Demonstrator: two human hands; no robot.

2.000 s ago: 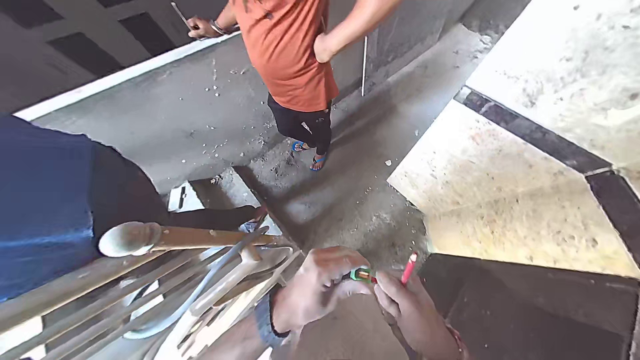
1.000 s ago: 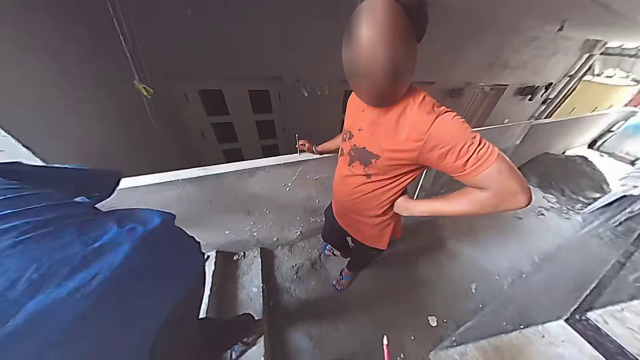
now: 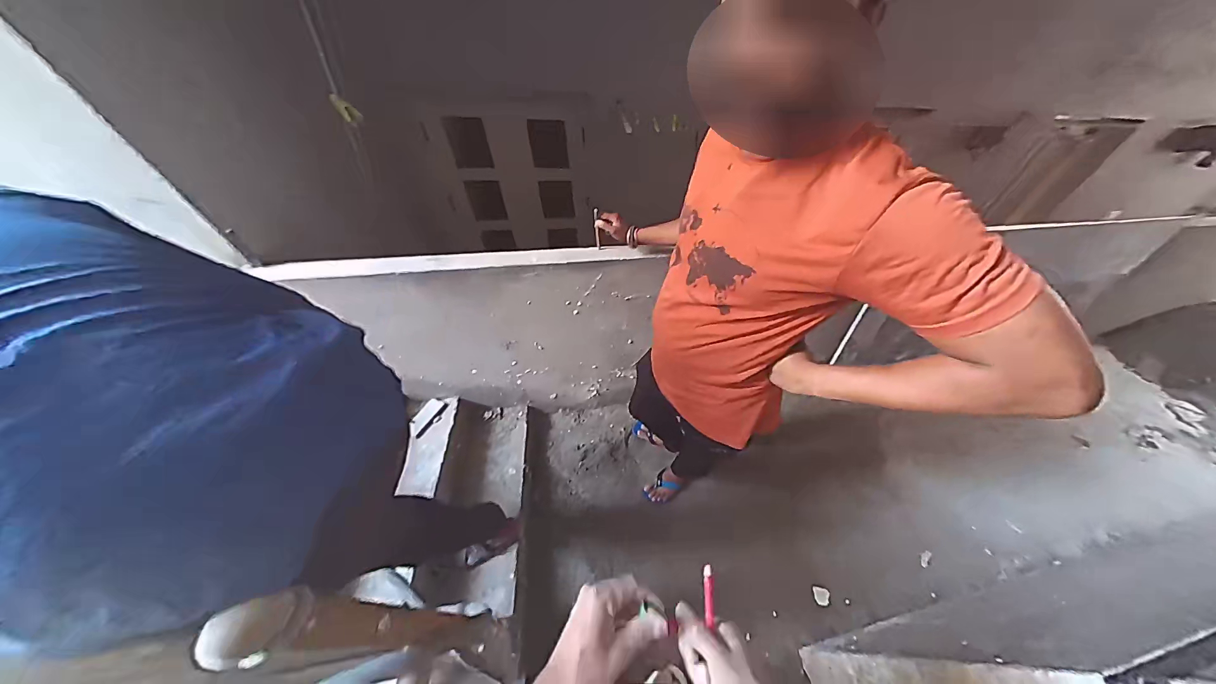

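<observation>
At the bottom centre of the head view my left hand (image 3: 608,627) is closed around a small green item (image 3: 650,609), mostly hidden by the fingers; its exact kind is unclear here. Just to the right, my right hand (image 3: 714,652) grips a red pencil (image 3: 709,597), whose pale-tipped end points up. Something small and red shows between the two hands, which are close together. The frame's lower edge cuts off both wrists.
A person in an orange T-shirt (image 3: 750,285) stands below beside a low wall (image 3: 475,323). At left another person in a blue garment (image 3: 171,427) is near, one foot on concrete steps (image 3: 489,465). A wooden post (image 3: 351,622) lies lower left; a slab edge (image 3: 893,665) is lower right.
The view has tilted up, then partly back down. My hands, in view two seconds ago and out of view one second ago apart from the pencil tip, show again at the bottom.
</observation>
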